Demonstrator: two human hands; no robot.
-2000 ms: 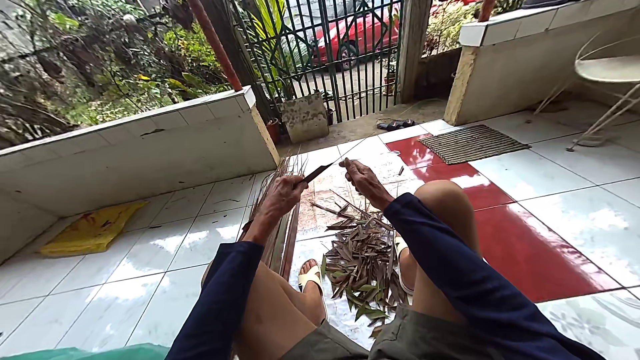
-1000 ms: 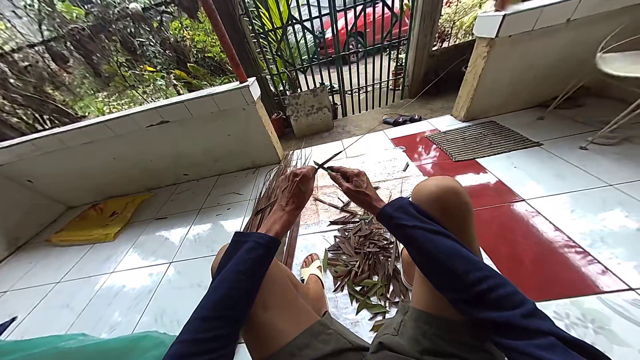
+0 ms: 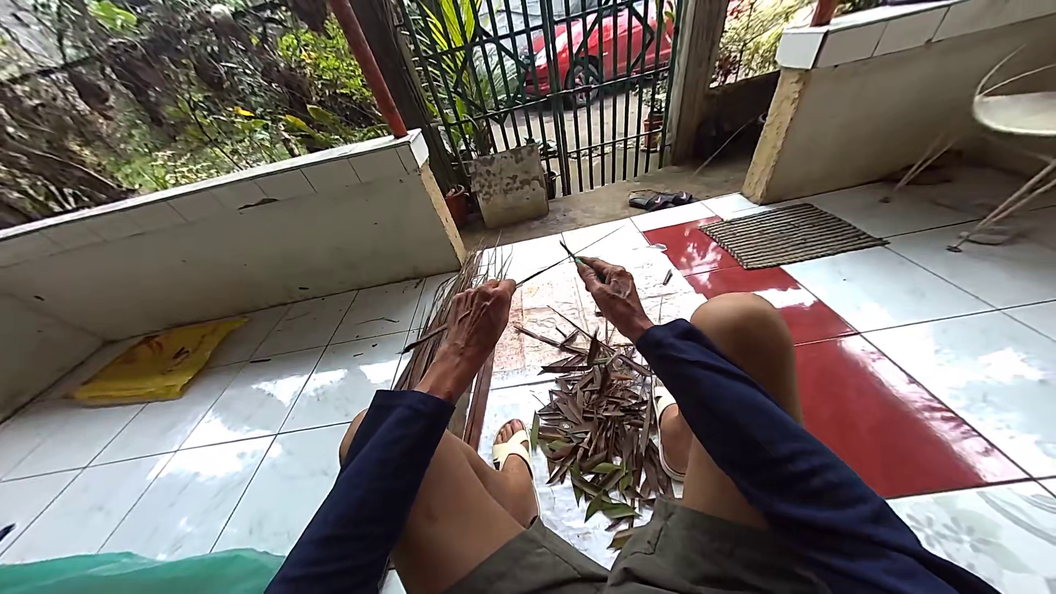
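My left hand (image 3: pixel 478 318) is closed around a long, thin dark strip (image 3: pixel 540 274), probably of leaf. One end sticks out behind the hand towards the lower left; the other reaches to my right hand (image 3: pixel 610 289). Between the fingers of that hand is a small, slim object (image 3: pixel 569 250) with a dark pointed tip and a bit of green; its kind is unclear. Below the hands, between my sandalled feet, lies a heap of short brown and green leaf pieces (image 3: pixel 598 412). A bundle of long, thin brown strips (image 3: pixel 429 338) lies under and beside my left hand.
Stained sheeting (image 3: pixel 544 322) covers part of the tiled floor. A yellow sack (image 3: pixel 161 363) lies at left by the low wall (image 3: pixel 247 247). Ahead are a ribbed mat (image 3: pixel 792 235), dark slippers (image 3: pixel 660 200) and a metal gate (image 3: pixel 561 107). A chair (image 3: pixel 1019 111) stands at right.
My hands, close together one second ago, are now farther apart, with the thin strip stretched between them. The leaf heap and the bundle look much the same.
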